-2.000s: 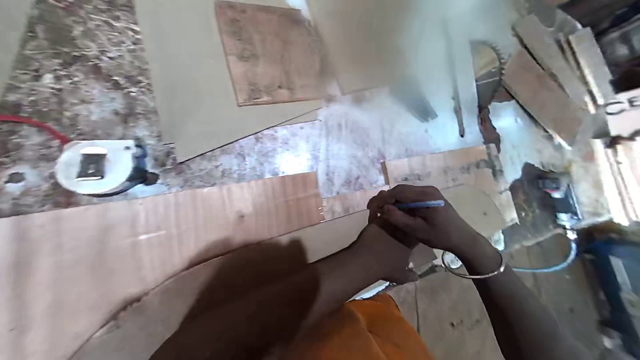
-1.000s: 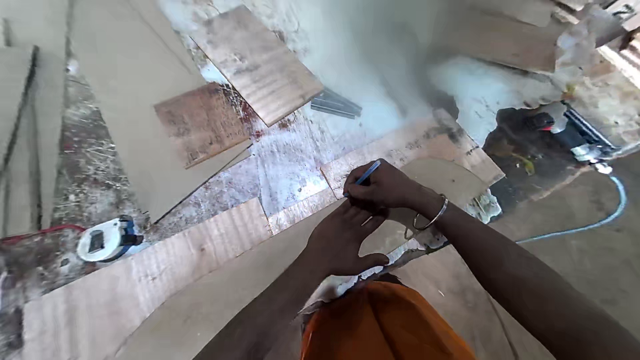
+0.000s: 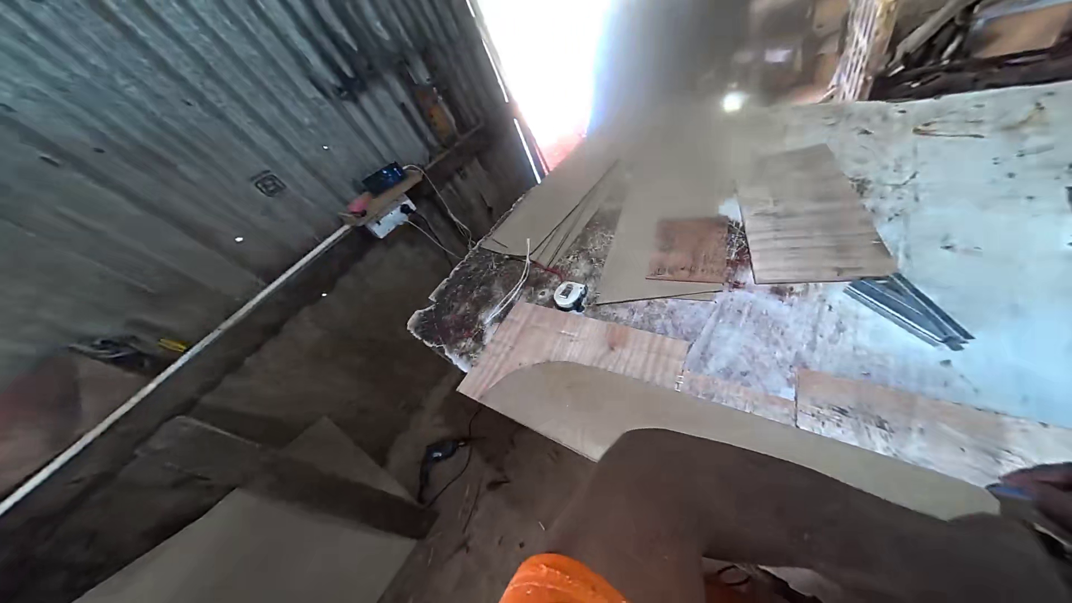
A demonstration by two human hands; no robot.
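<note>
My left forearm crosses the lower right, and my left hand [image 3: 997, 548] lies at the near edge of a pale round-ended board [image 3: 620, 410]; its fingers are hard to make out. At the right edge my right hand [image 3: 1051, 492], cut off by the frame, holds a blue pen [image 3: 1009, 492] by the board's far end. Beneath the pale board are plywood pieces: one at the left [image 3: 586, 335], a narrow one in the middle [image 3: 737, 396] and another at the right [image 3: 896, 419].
On the worktable [image 3: 997, 251] lie a tape measure [image 3: 571, 296], a small brown panel [image 3: 691, 249], a larger plywood panel [image 3: 812, 218] and metal strips [image 3: 909, 310]. A corrugated metal wall [image 3: 209, 126] rises at the left. A corded tool [image 3: 440, 452] rests on the floor.
The view has swung far left, showing the wall and the table's end. My hands now sit at the right edge. The pen remains in my right hand.
</note>
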